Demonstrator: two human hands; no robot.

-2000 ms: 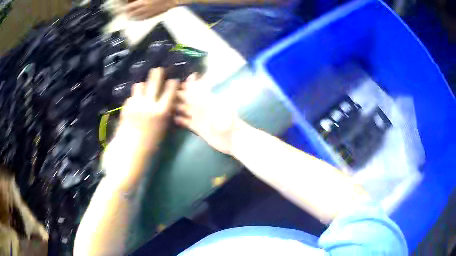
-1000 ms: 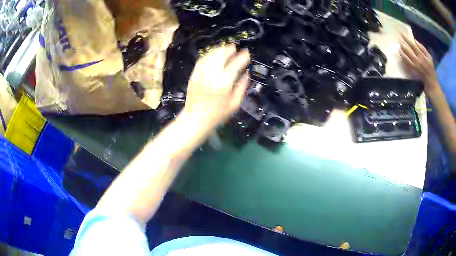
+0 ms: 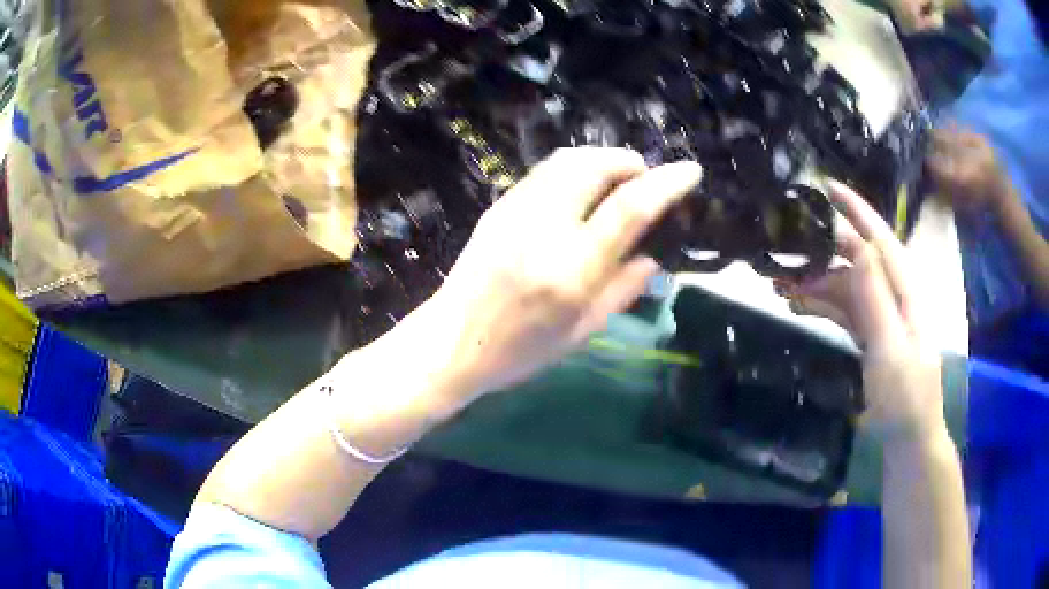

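My left hand [image 3: 564, 253] and my right hand [image 3: 874, 276] hold a black part with rounded rings, which looks like a linked socket frame [image 3: 748, 236], between them above the bench. My left hand is at its left end, my right fingers at its right end. Below it a black socket panel housing [image 3: 765, 391] lies on the dark green mat [image 3: 518, 431], with a thin yellow-green earth wire [image 3: 638, 351] trailing from its left end. The image is blurred, so details inside the housing cannot be told.
A large heap of black parts [image 3: 460, 69] lies behind my hands. A crumpled brown paper sack [image 3: 173, 219] stands at the left. Blue bins [image 3: 69, 495] are at the lower left, with a yellow one [image 3: 14, 345] above. Another person's hand [image 3: 966, 167] is at the right.
My right hand has come into view. A ring-shaped part is now held between both hands. A housing now lies on the mat nearer to me, and my left hand has moved right.
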